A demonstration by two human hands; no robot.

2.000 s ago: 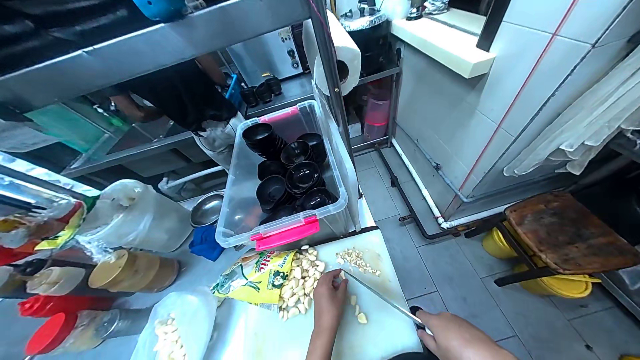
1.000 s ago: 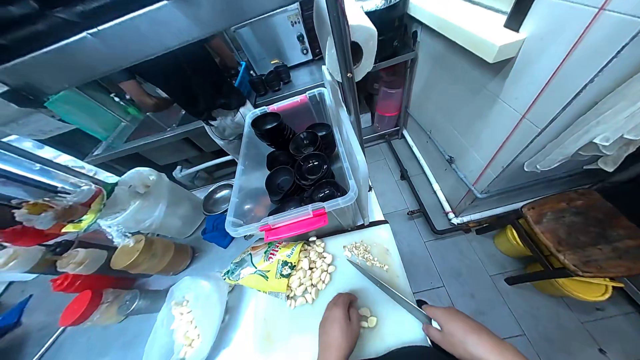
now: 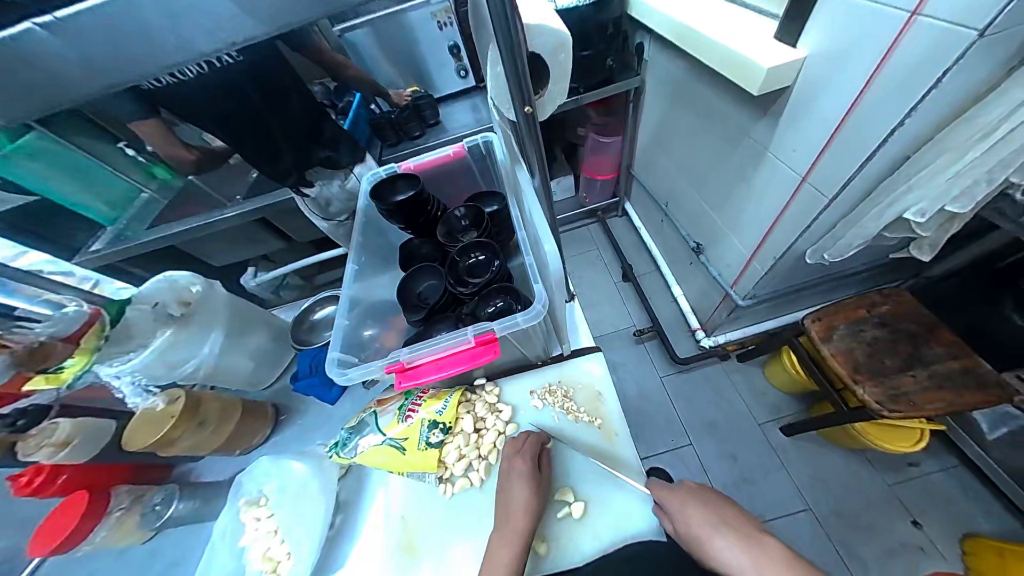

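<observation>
On a white cutting board my right hand grips the handle of a kitchen knife, its blade pointing left. The blade's tip lies by the fingers of my left hand, which are bent down against the board; whether they hold a clove is hidden. Peeled garlic cloves spill from a yellow printed plastic bag left of that hand. Chopped garlic lies beyond the blade. A few loose cloves rest between my hands.
A clear plastic bin of stacked black bowls stands beyond the board. At left are a bag of cloves, a red-lidded jar, a tan-lidded tub and a metal bowl. Another person stands behind a metal frame. A wooden stool is at right.
My left hand has moved away from me, from beside the loose cloves to the edge of the garlic pile. The other person's arm now reaches to the black cups by the metal appliance.
</observation>
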